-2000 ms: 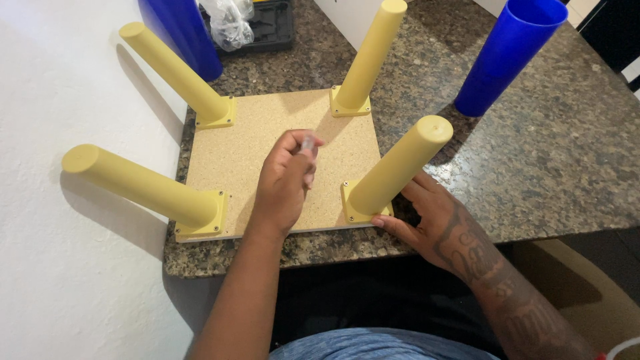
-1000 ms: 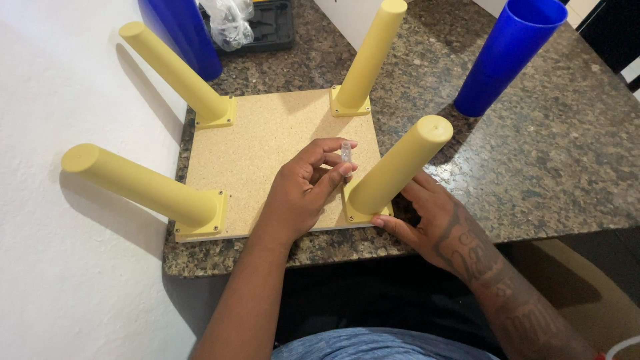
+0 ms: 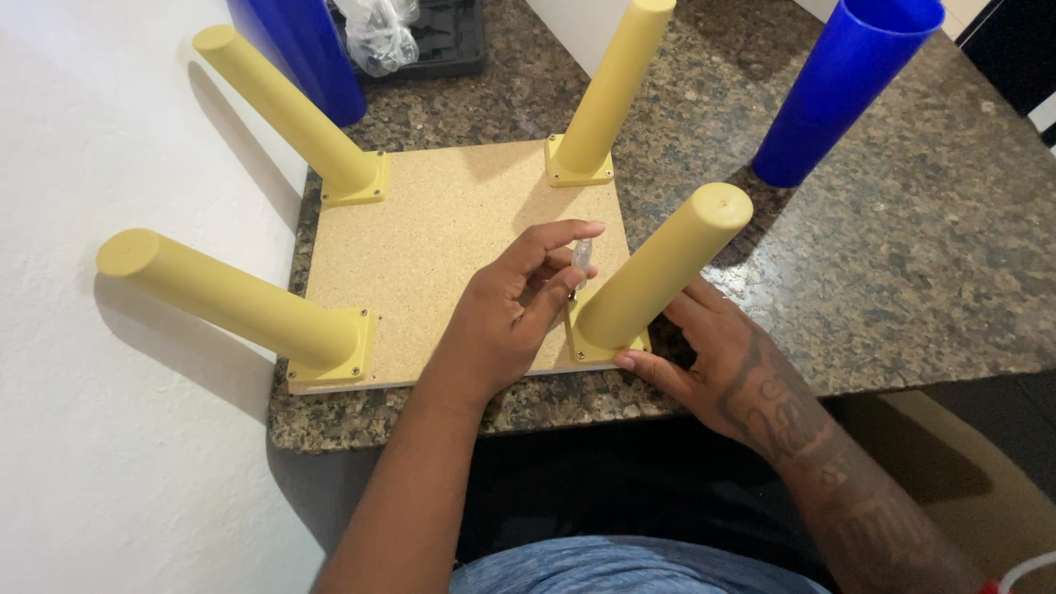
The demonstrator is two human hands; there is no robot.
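Note:
My left hand [image 3: 528, 305] holds a small screwdriver by its clear handle [image 3: 582, 262] between thumb and fingers. Its tip is at a corner of the square base of the near right yellow leg [image 3: 660, 272]. My right hand [image 3: 718, 355] rests against that base and the board's edge, thumb in front and fingers behind the leg. The particleboard panel [image 3: 429, 239] lies flat, with the far right leg [image 3: 610, 91], far left leg [image 3: 289, 115] and near left leg [image 3: 239, 301] standing on its corners. Screws show in their bases.
The panel sits on a granite countertop [image 3: 891, 280], close to the white wall [image 3: 99, 429] at left. A tall blue plastic cup [image 3: 841, 91] stands at right, another blue vessel [image 3: 305, 66] behind at left. A clear plastic bag [image 3: 379, 37] lies on a black tray [image 3: 454, 41].
My left hand has moved right from over the middle of the panel to the near right leg's base, with the clear handle in it. My right hand has stayed in place.

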